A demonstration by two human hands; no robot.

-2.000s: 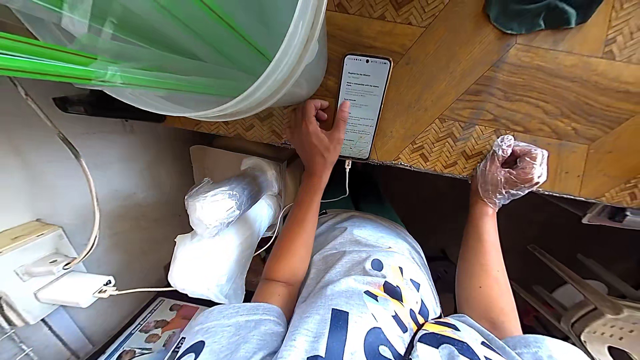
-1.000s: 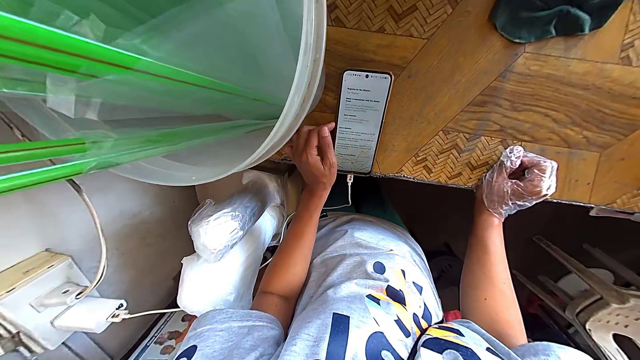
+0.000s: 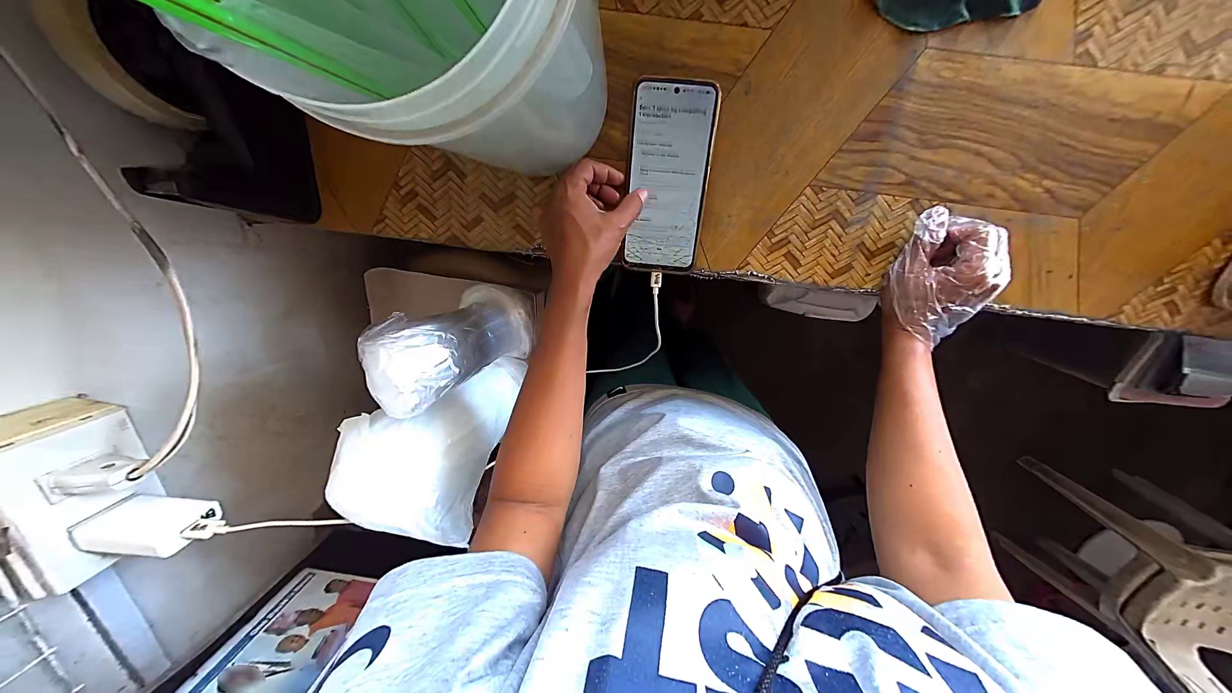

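A smartphone (image 3: 671, 173) with a lit screen of text lies flat on the wooden table (image 3: 972, 130), near its front edge. A white charging cable (image 3: 657, 313) is plugged into its lower end. My left hand (image 3: 589, 217) is bare and rests beside the phone, its thumb over the lower left part of the screen and the other fingers curled. My right hand (image 3: 948, 269) wears a clear plastic glove and rests at the table edge, fingers curled in; no object shows in it.
A translucent plastic bucket (image 3: 539, 87) with green-edged plastic stands left of the phone. Plastic-wrapped packs (image 3: 433, 452) sit below the table edge. A white charger (image 3: 144, 525) is in the wall outlet. Dark green cloth (image 3: 948, 10) lies at the top; plastic chairs (image 3: 1155, 577) stand lower right.
My left thumb now lies over the phone screen; one second ago the hand was at its left edge. The screen shows different text. My right hand stays curled at the table edge.
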